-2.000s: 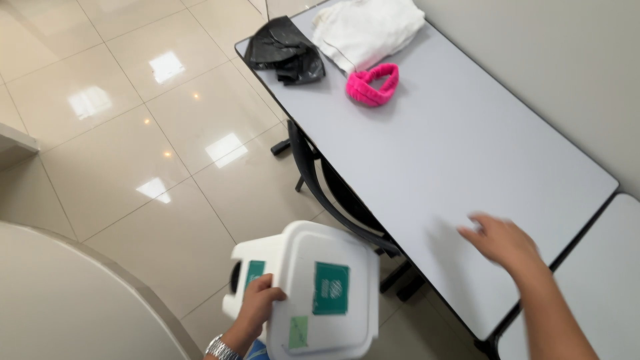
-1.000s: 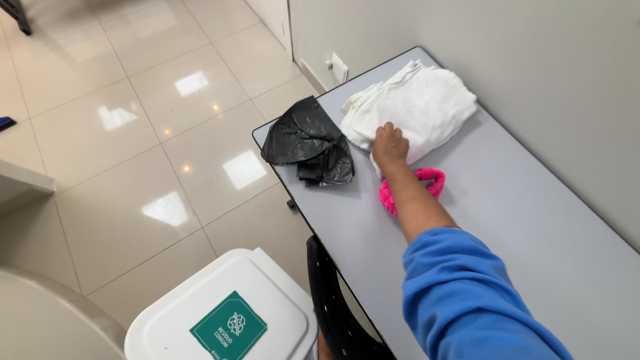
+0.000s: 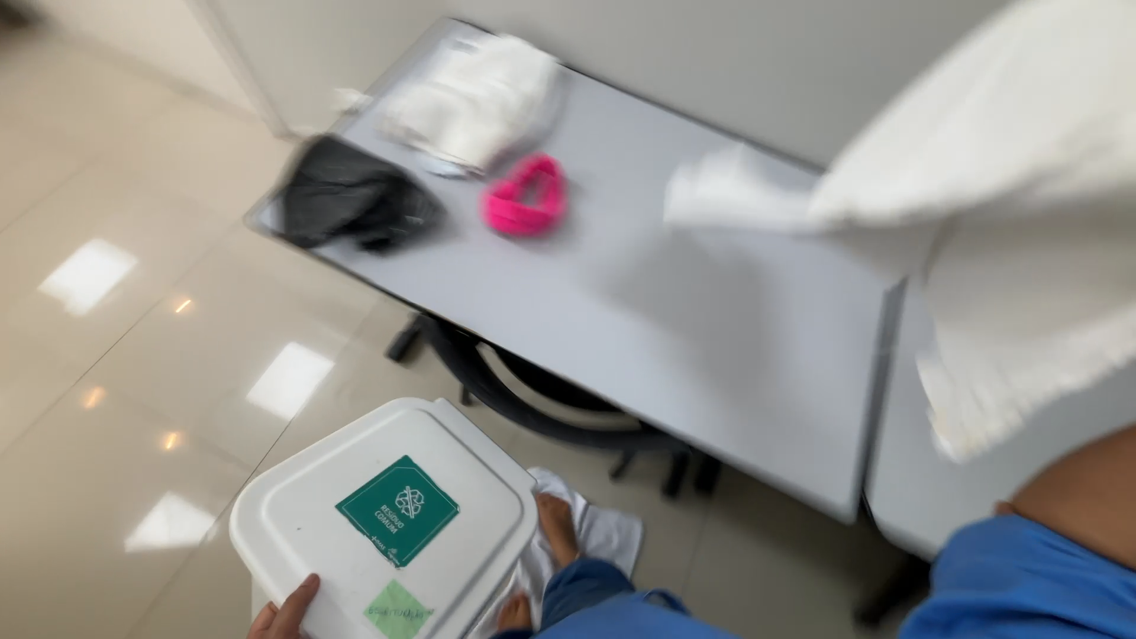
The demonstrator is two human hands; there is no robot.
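Observation:
My left hand [image 3: 288, 611] grips the near left edge of a white plastic bin [image 3: 293, 524], its fingers on the lid, which bears a green label and a paper note. At the upper right a blurred white cloth [image 3: 1003, 133] hangs raised above the grey table [image 3: 728, 355]. My right forearm reaches up to it; the cloth or the frame edge hides the right hand. On the table's far left part lie a second white cloth [image 3: 479, 98], a black plastic bag [image 3: 346, 195] and a pink fabric headband [image 3: 525, 197].
A black chair [image 3: 532, 417] stands under the table's near edge. Another table [image 3: 923, 497] adjoins on the right. A light wall runs behind. Beside the bin, what look like bare feet [image 3: 557, 530] show near a white shiny cloth [image 3: 617, 537] over the tile floor.
My right hand has left the white cloth pile; a white cloth is now raised at the right and the pile looks smaller. The view has swung.

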